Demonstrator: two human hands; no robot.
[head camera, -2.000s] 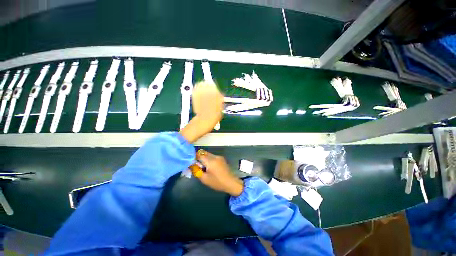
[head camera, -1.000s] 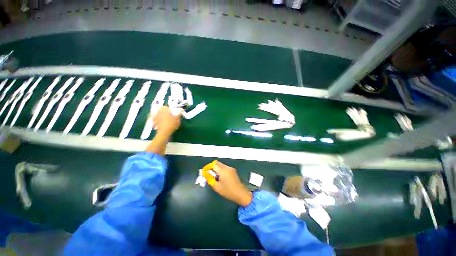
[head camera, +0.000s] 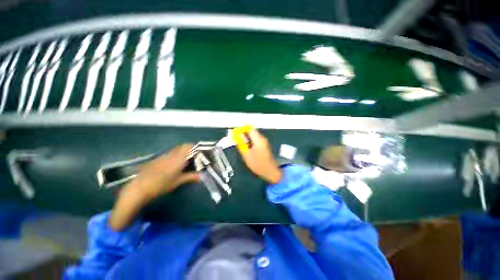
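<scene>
My left hand (head camera: 159, 178) holds a bunch of white-strapped watches (head camera: 211, 169) above the dark green bench; the straps fan out and hang to the right of the fingers. My right hand (head camera: 257, 153) has orange-yellow finger cots and pinches a small white piece, likely a wipe (head camera: 225, 142), just right of the bunch. Whether the wipe touches the straps is not clear. Single watches (head camera: 140, 68) lie in a row on the green belt at the left. The frame is blurred.
A bunch of watches (head camera: 323, 68) lies on the belt, with more further right. A white pad (head camera: 288, 151), a brownish bottle (head camera: 333, 157), a clear plastic bag (head camera: 378, 153) and white wipes (head camera: 359, 190) lie right of my hands. A dark pale-edged object (head camera: 112, 174) lies left. A pale rail (head camera: 263, 120) separates bench and belt.
My left hand has come back from the belt over the bench with the bunch from the row's right end. My right hand stays over the bench with the white piece. The view has shifted.
</scene>
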